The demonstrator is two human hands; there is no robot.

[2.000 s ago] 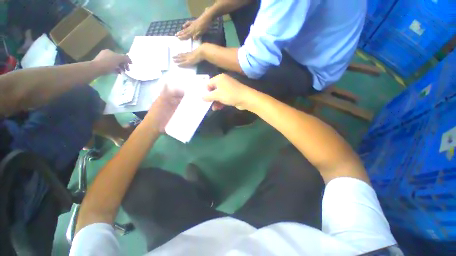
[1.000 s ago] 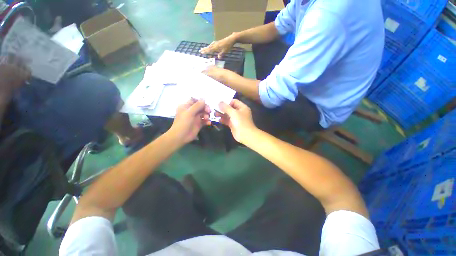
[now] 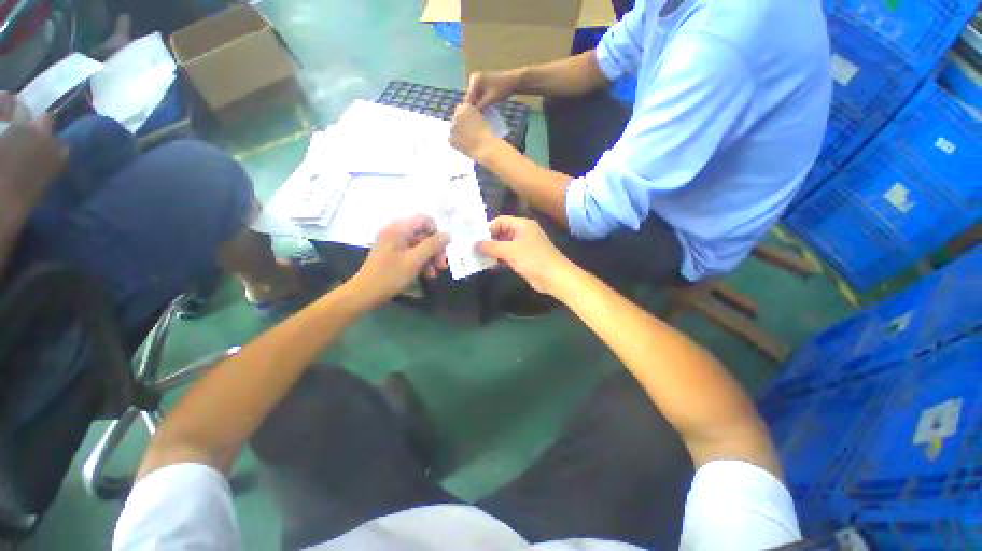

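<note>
A narrow white paper slip (image 3: 464, 221) with small dark marks is held between both hands' fingertips, over the near edge of the paper-covered crate. My left hand (image 3: 407, 250) pinches its left edge. My right hand (image 3: 519, 248) pinches its lower right edge. Broad white sheets (image 3: 377, 135) lie on the black crate (image 3: 415, 99) just beyond, and a small stack of slips (image 3: 320, 197) lies at their left side. The overlap of bright papers hides where some edges end.
A person in a light blue shirt (image 3: 705, 118) sits at the right, both hands together over the crate. Another person's knee (image 3: 162, 199) is at the left. Blue totes (image 3: 883, 183) stand at the right. Cardboard cartons (image 3: 237, 65) and a wooden stool (image 3: 743, 312) are on the floor.
The slip between my hands now hangs more upright, with its printed face showing. The blue-shirted person's hands have come together above the crate. The left person's raised sheet has been lowered.
</note>
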